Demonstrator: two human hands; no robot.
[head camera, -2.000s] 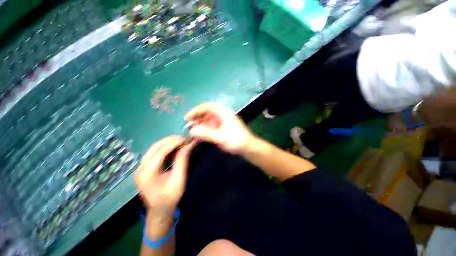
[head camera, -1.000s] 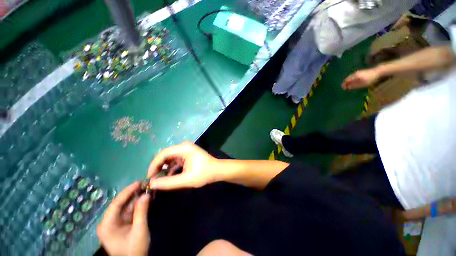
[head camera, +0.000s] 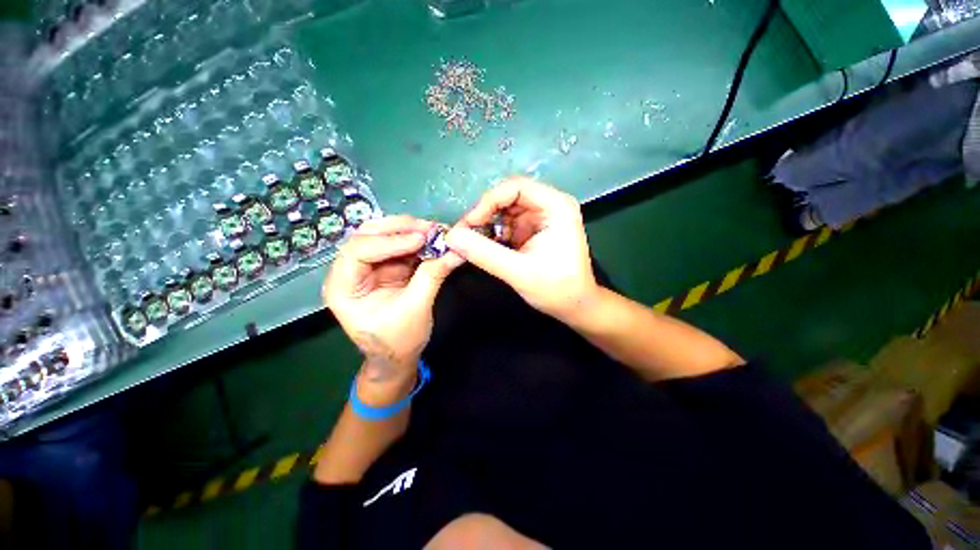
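My left hand, with a blue wrist strap, pinches a small watch module with a pale, shiny face, just off the bench's front edge. My right hand meets it from the right, its thumb and finger touching the module. A second small dark and metallic part shows within my right hand's curled fingers. Fingertips hide much of both. A clear blister tray lies at the left, with green-faced modules in its front rows and empty pockets behind.
Small screws lie in a loose pile beyond my hands. A black cable crosses the green bench at the right, near a green box. Another tray of dark parts is at far left. Grey cloth hangs beyond the bench edge.
The view has swung left, so the blister tray shows more fully. The person in white and the jumbled component tray have left view. My hands still work close together, the module's pale face now showing.
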